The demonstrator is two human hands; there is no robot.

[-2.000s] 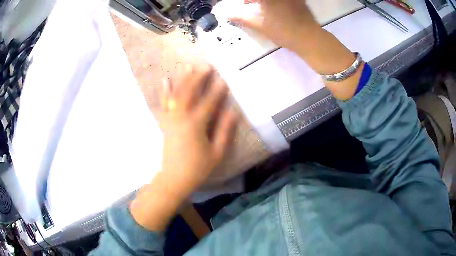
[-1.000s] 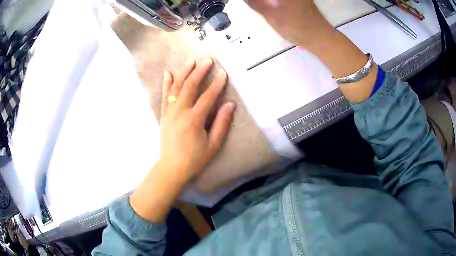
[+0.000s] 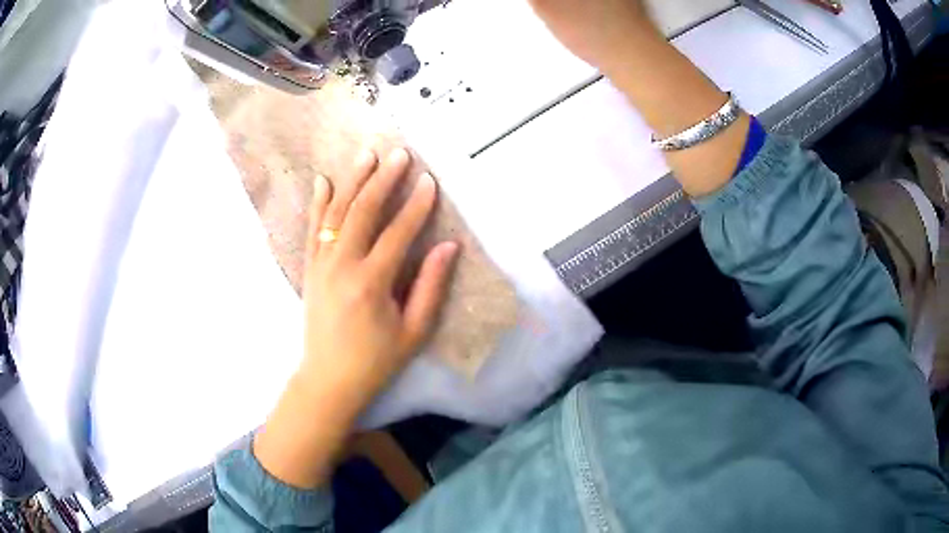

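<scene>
The beige-brown fabric panel [image 3: 473,302] lies on a soft white backing [image 3: 499,390], which shows beyond its near end and right side. The panel's far end is at the sewing machine's presser foot [image 3: 364,86]. My left hand [image 3: 364,260] lies flat on the panel, palm down, fingers slightly apart, with a ring on one finger. My right hand [image 3: 598,26] is right of the machine head, cut off by the top edge; its fingers are out of the picture. A dark round knob [image 3: 398,65] sits beside the needle area.
A large white folded sheet [image 3: 88,229] lies at the left. Tweezers [image 3: 786,26] lie at the upper right, near red-handled snips [image 3: 827,5] cut off by the top edge. A ruler band [image 3: 635,242] runs along the front table edge. A thin dark line crosses the bed.
The panel's near end has moved away from my body towards the machine, and more white backing shows at its near end. My left hand has gone from blurred to still on the panel.
</scene>
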